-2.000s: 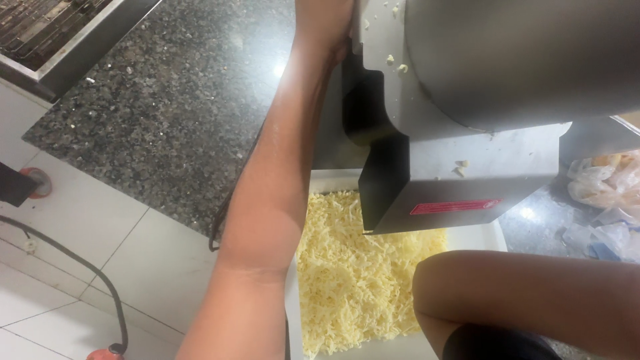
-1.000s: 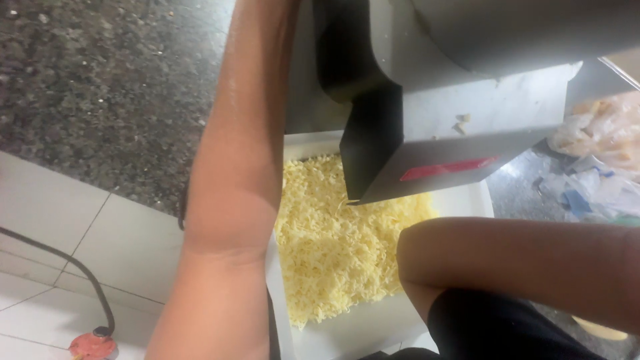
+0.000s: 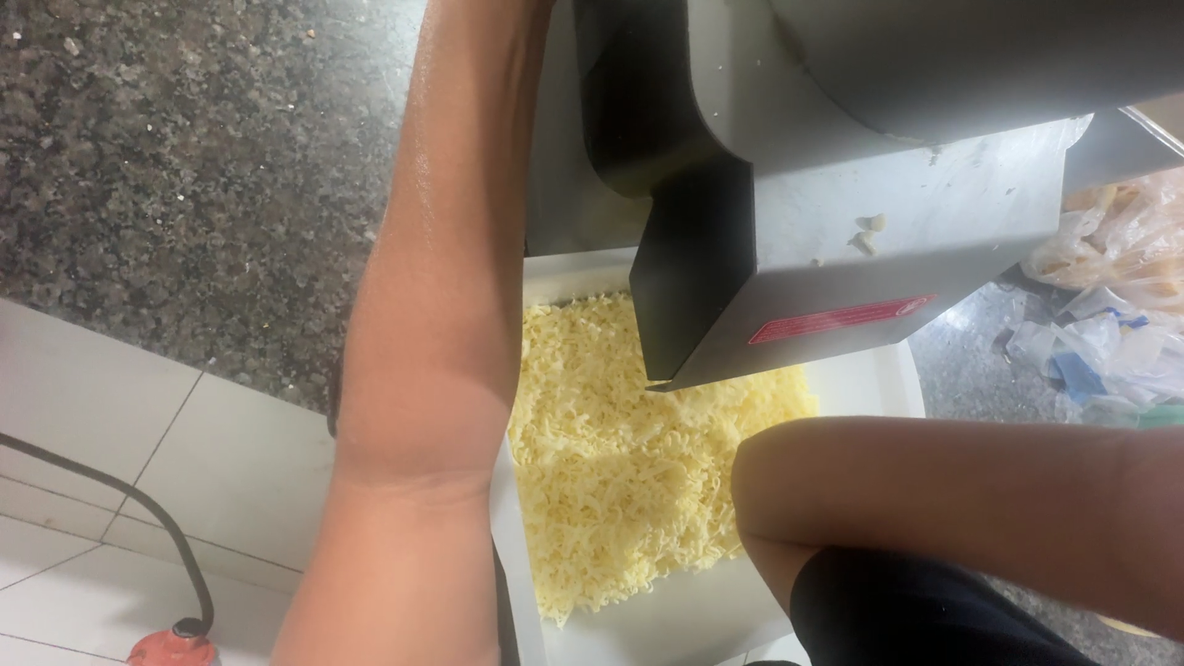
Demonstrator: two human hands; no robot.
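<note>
A grey metal food-processing machine with a dark side opening and a red label fills the upper right. Beneath its outlet, a white plastic tub holds a thick layer of shredded yellow cheese. My left forearm runs upward along the machine's left side, and the hand lies beyond the top edge of the view. The other arm comes in at the right, bent in front of the tub; its hand cannot be seen. Small cheese bits lie on the machine's casing.
A speckled dark granite counter extends at the left. Plastic bags lie on the counter at the right. Below left are white tiles, a black hose and a red fitting.
The view has shifted, and the metal rack seen earlier at the upper left is out of frame. My left hand, partly visible at the machine's top left two seconds ago, is now out of view.
</note>
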